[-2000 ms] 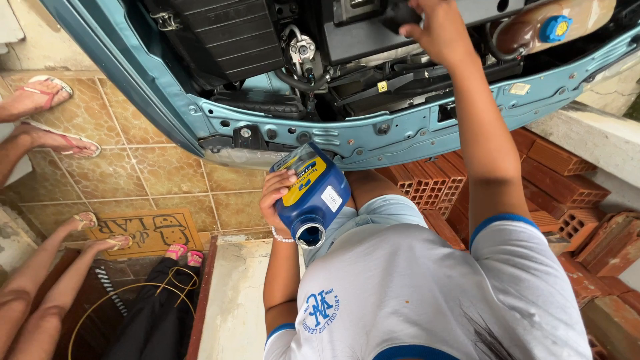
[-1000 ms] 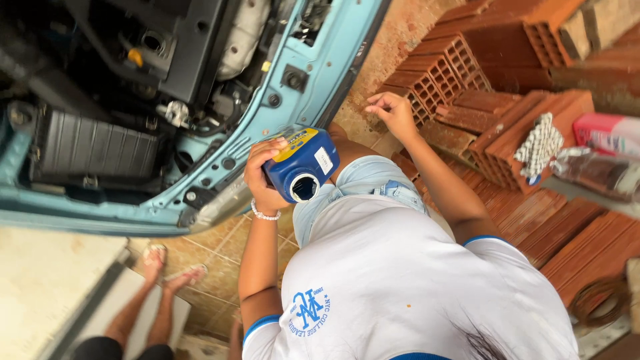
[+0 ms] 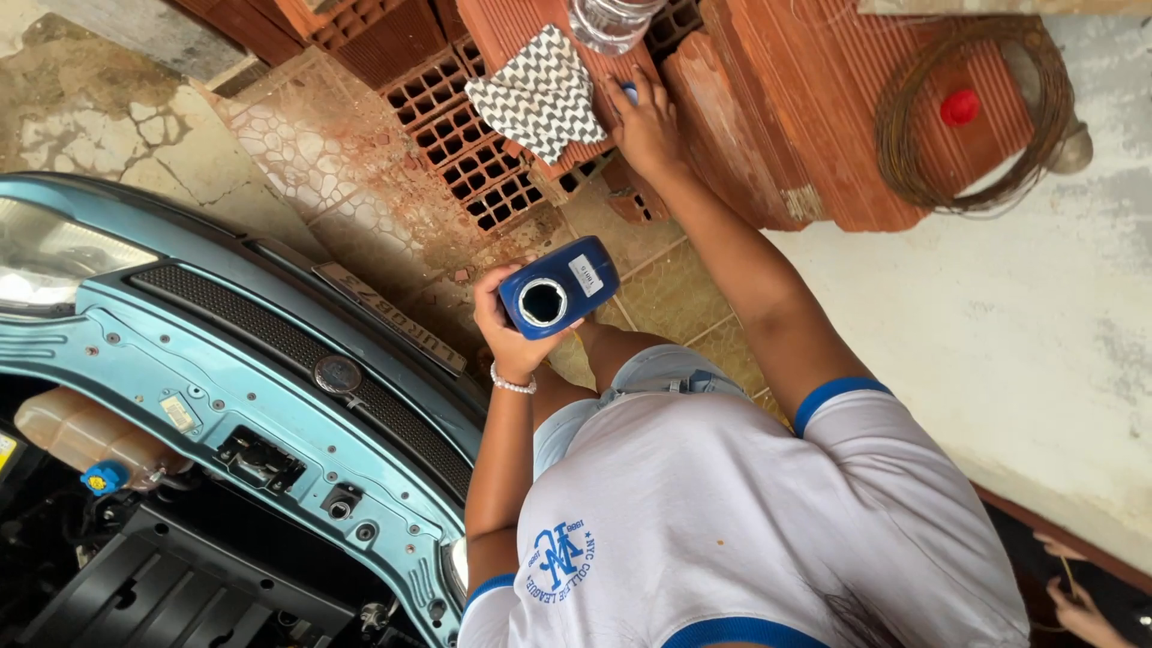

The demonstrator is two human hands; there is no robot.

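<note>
My left hand (image 3: 506, 324) is closed around a blue plastic bottle (image 3: 576, 270), whose uncapped round mouth faces up toward me. At the brick stack, my right hand (image 3: 644, 121) reaches with its fingers over a small blue cap (image 3: 629, 93) on a red brick; whether it grips the cap is unclear. Beside those fingers lies a grey-and-white zigzag-patterned cloth (image 3: 543, 94). Just beyond them stands a clear plastic bottle (image 3: 616, 20).
The car's open engine bay, with its light-blue front panel (image 3: 279, 427) and a coolant reservoir (image 3: 90, 430), is at left. Hollow clay bricks (image 3: 765, 108) bear a wire coil (image 3: 886, 126). Another person's hand (image 3: 1080, 612) shows at lower right.
The view has swung from the engine bay to the bricks. My right hand has moved from over the engine to the brick stack. My left hand still holds the blue bottle.
</note>
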